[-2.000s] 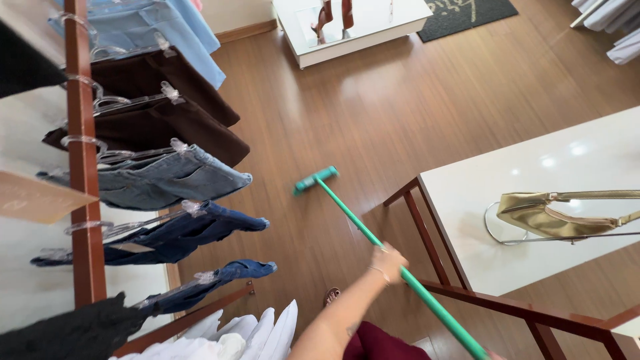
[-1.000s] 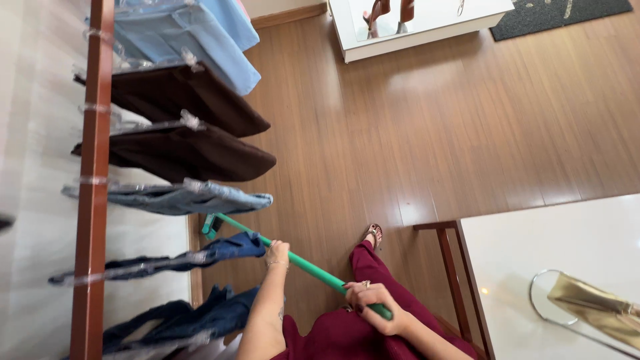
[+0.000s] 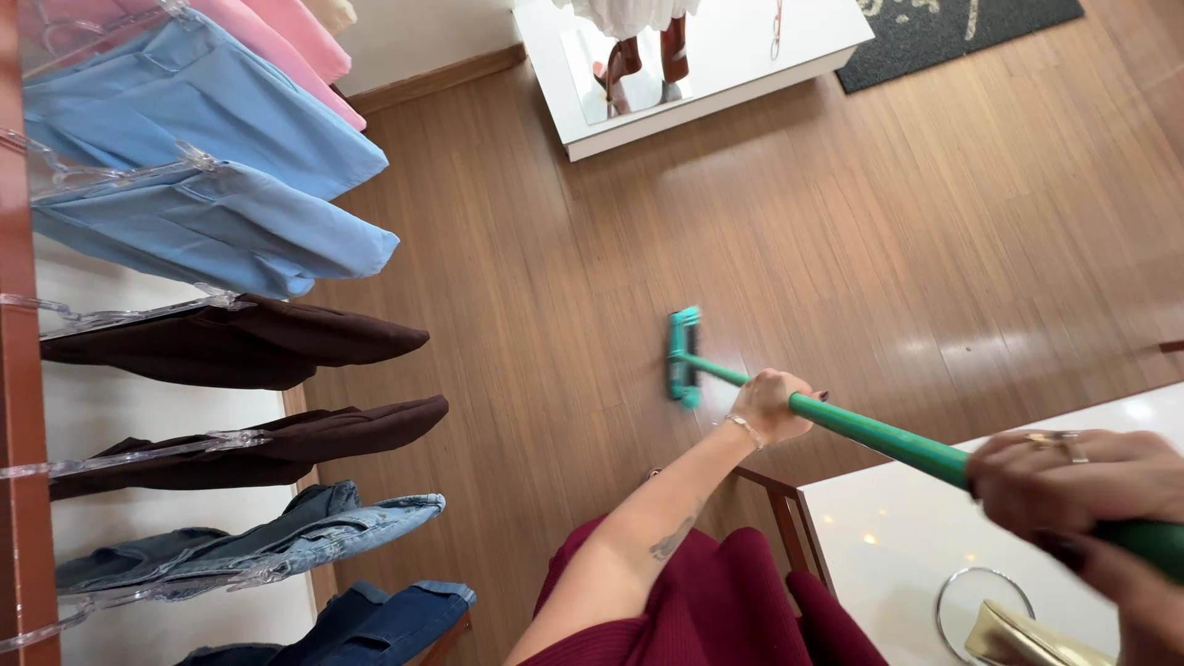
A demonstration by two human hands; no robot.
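A green broom handle (image 3: 888, 440) runs from the lower right toward the middle of the view. Its teal head (image 3: 684, 359) with dark bristles is on the wooden floor and slightly blurred. My left hand (image 3: 773, 407) grips the handle nearer the broom head, with a bracelet at the wrist. Around the upper part of the handle, my right hand (image 3: 1078, 481) is closed, with rings on a finger. That hand is over the white table's edge area, and the handle's end is partly hidden at the right border.
Trousers and jeans (image 3: 231, 342) hang from a reddish rail (image 3: 28, 555) on the left. A low white platform (image 3: 721, 116) holds a mirror and brown boots, beside a dark mat (image 3: 962, 37). A white table (image 3: 906, 518) bears a gold bag (image 3: 1036, 638) at lower right.
The broom head has moved from beside the hanging jeans at the left out to the middle of the floor. Both hands have moved rightward, still on the handle.
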